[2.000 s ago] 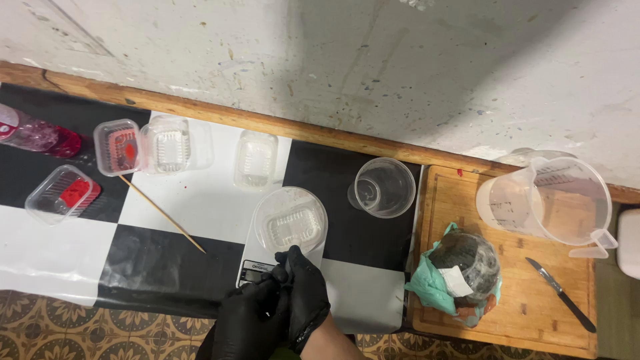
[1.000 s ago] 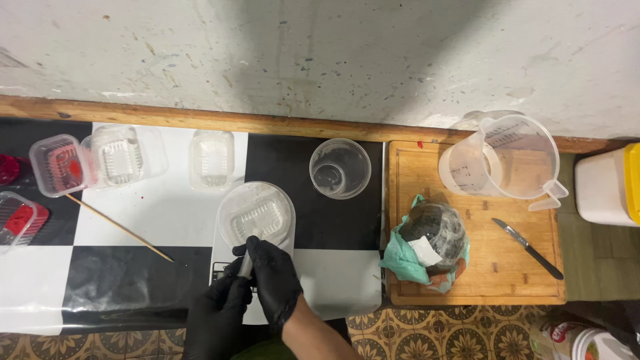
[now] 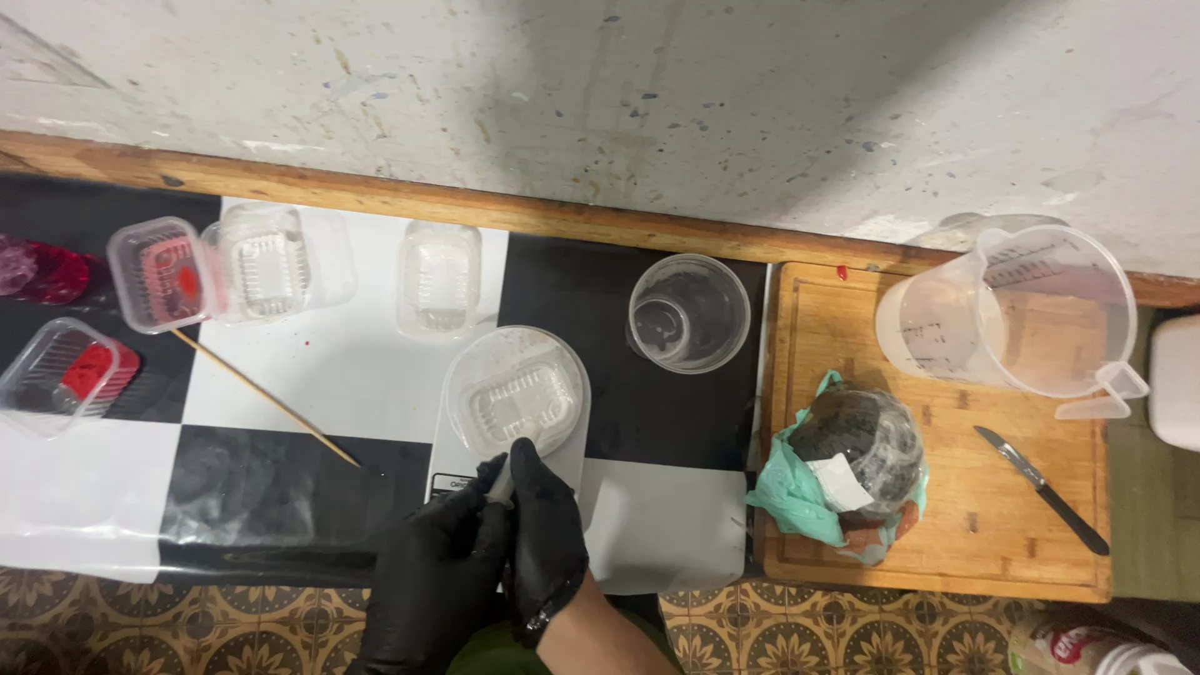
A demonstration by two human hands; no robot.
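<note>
My left hand (image 3: 436, 572) and my right hand (image 3: 547, 525), both in black gloves, close together around a small whitish translucent tube-like object (image 3: 502, 483). It points at a clear plastic tray (image 3: 525, 408) on the round plate of a white kitchen scale (image 3: 581, 441). Part of the scale's front lies hidden behind my hands. Left of the scale, a wooden stick (image 3: 272, 403) lies with one end by a clear tub with red material (image 3: 161, 275). Another tub with red material (image 3: 70, 375) is tilted at the far left. A clear plastic cup (image 3: 689, 314) stands right of the scale.
More clear trays (image 3: 439, 279) (image 3: 267, 262) stand near the wall, beside a bottle of red liquid (image 3: 42, 270) at far left. A wooden cutting board (image 3: 947, 572) at right holds a measuring jug (image 3: 1008, 309), a knife (image 3: 1041, 487) and a plastic-wrapped dark round object (image 3: 858, 455).
The view has shifted between frames. Both hands stay together at the front of the scale; the whitish object between them shows in the one-second-old frame too.
</note>
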